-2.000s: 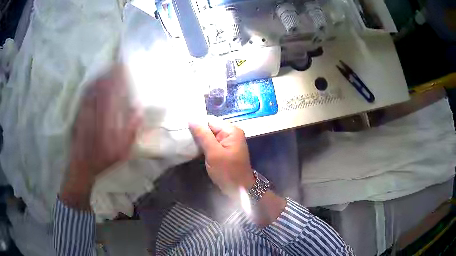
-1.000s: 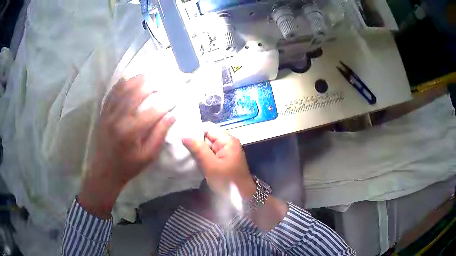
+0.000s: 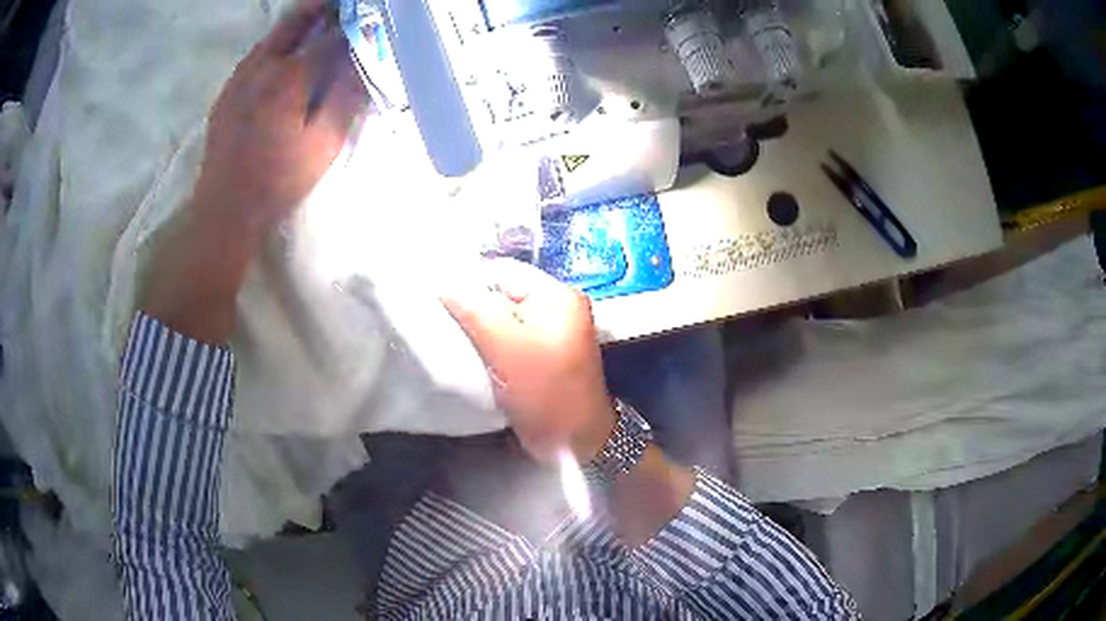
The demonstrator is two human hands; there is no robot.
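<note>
A white garment (image 3: pixel 315 352) spreads over the left of the table and down toward the lap. My right hand (image 3: pixel 534 346) pinches its edge just in front of the needle area, between thumb and fingers. My left hand (image 3: pixel 273 127) lies on the cloth at the upper left, beside the machine head; its fingertips are partly hidden and I cannot tell whether it grips the cloth. The overlock machine (image 3: pixel 606 91) stands at the top centre. Glare hides the presser foot and the cloth edge there. A blue plate (image 3: pixel 613 246) lies right of my right fingertips.
Dark blue thread snips (image 3: pixel 868 204) lie on the right of the pale table (image 3: pixel 728 291), near a printed scale and a dark round hole. White cut pieces (image 3: pixel 922 376) lie in a stack at the right, below the table edge. Tension knobs (image 3: pixel 695 51) are on the machine front.
My left hand has moved up and away from my right hand to beside the machine head. My right hand has shifted slightly up toward the needle area, still pinching cloth.
</note>
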